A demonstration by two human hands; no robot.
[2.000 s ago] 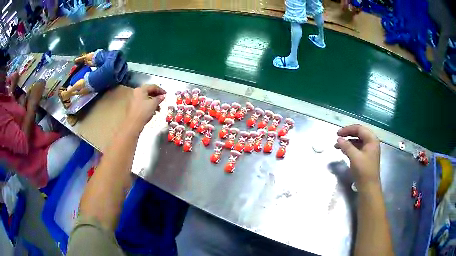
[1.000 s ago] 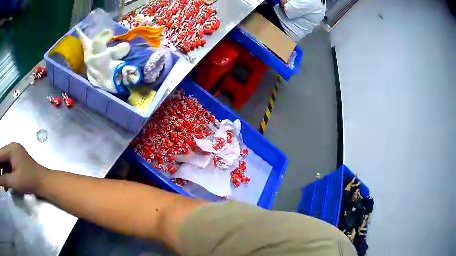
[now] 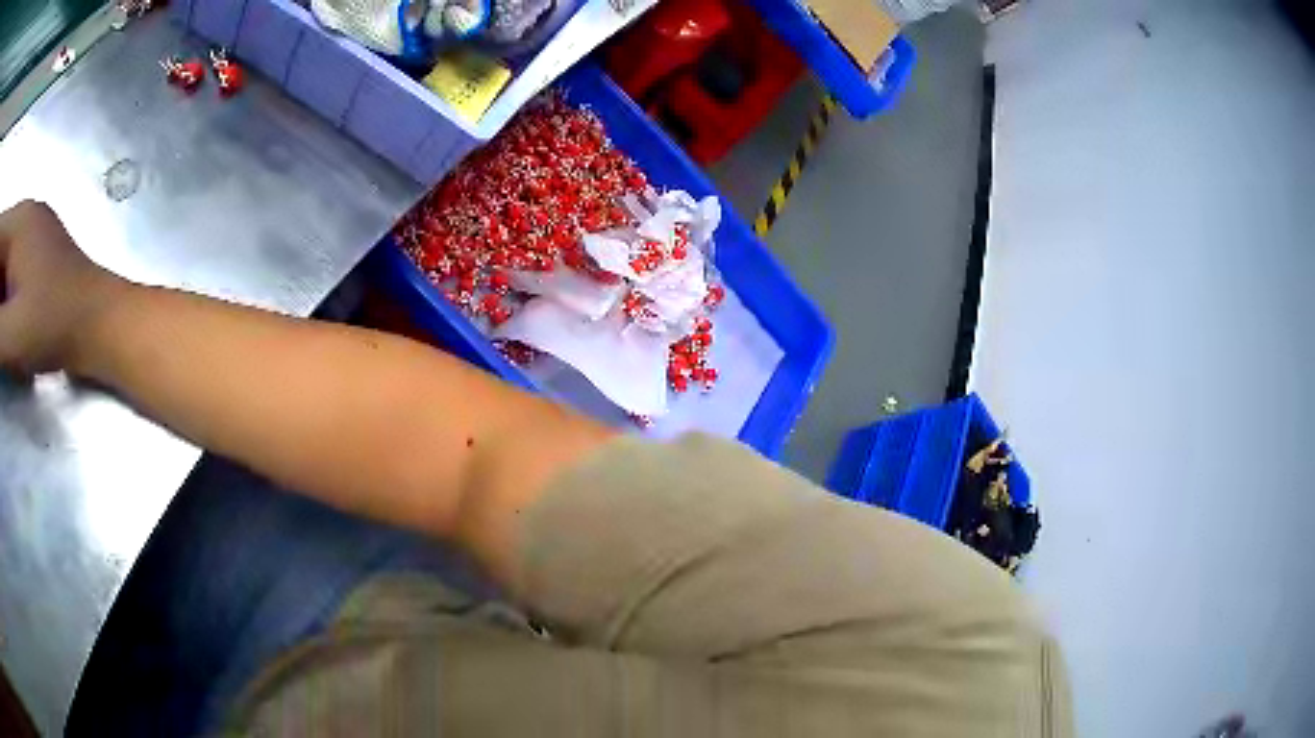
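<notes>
My right hand is at the left edge of the picture over the metal table, cut off by the edge. Its fingertips are out of the picture, so I cannot tell whether it holds anything. My left hand is not in view. Two small red-and-white parts lie on the table near the parts bin. Many red-and-white parts are heaped in the blue tote, with crumpled white plastic among them.
The blue-violet parts bin stands on the metal table and holds white gloves and a yellow item. A red stool is under the table. Another blue container with dark contents stands on the floor. Yellow-black tape marks the floor.
The view has swung from the rows of figures to the tote and floor at the right, then tipped further down. The left hand has left the picture.
</notes>
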